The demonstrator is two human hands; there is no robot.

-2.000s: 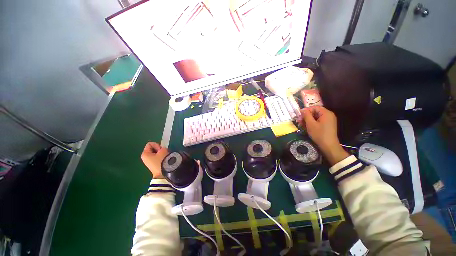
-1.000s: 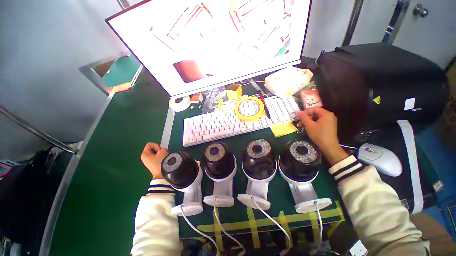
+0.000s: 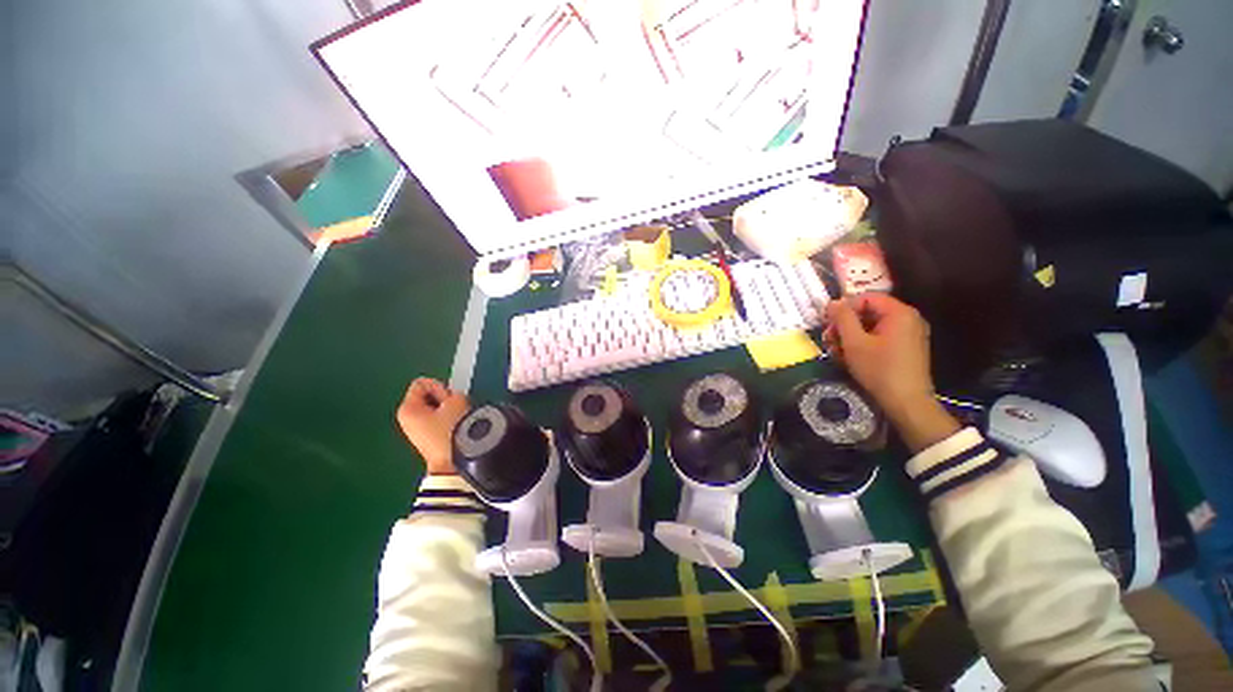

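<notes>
Several black-and-white security cameras stand in a row on the green bench, their round LED faces up; the leftmost camera (image 3: 507, 457) is beside my left hand and the rightmost camera (image 3: 828, 439) is near my right wrist. Thin white cables run from their bases over the bench edge. My left hand (image 3: 431, 422) rests on the bench with curled fingers; nothing shows in it. My right hand (image 3: 879, 348) is at the right end of the white keyboard (image 3: 595, 338), fingertips at its edge; whether they hold anything cannot be told. The bright monitor (image 3: 609, 122) stands behind.
A yellow tape roll (image 3: 690, 293) lies on the keyboard, a yellow sticky note (image 3: 784, 353) in front of it. A white tape roll (image 3: 502, 276) is at left. A white mouse (image 3: 1048, 439) and pale strap (image 3: 1133, 460) are at right, below a large black bag (image 3: 1068, 243). Yellow tape strips line the bench edge.
The whole view has shifted slightly, so things appear a little further right. Both hands stay in about the same places beside the cameras and keyboard.
</notes>
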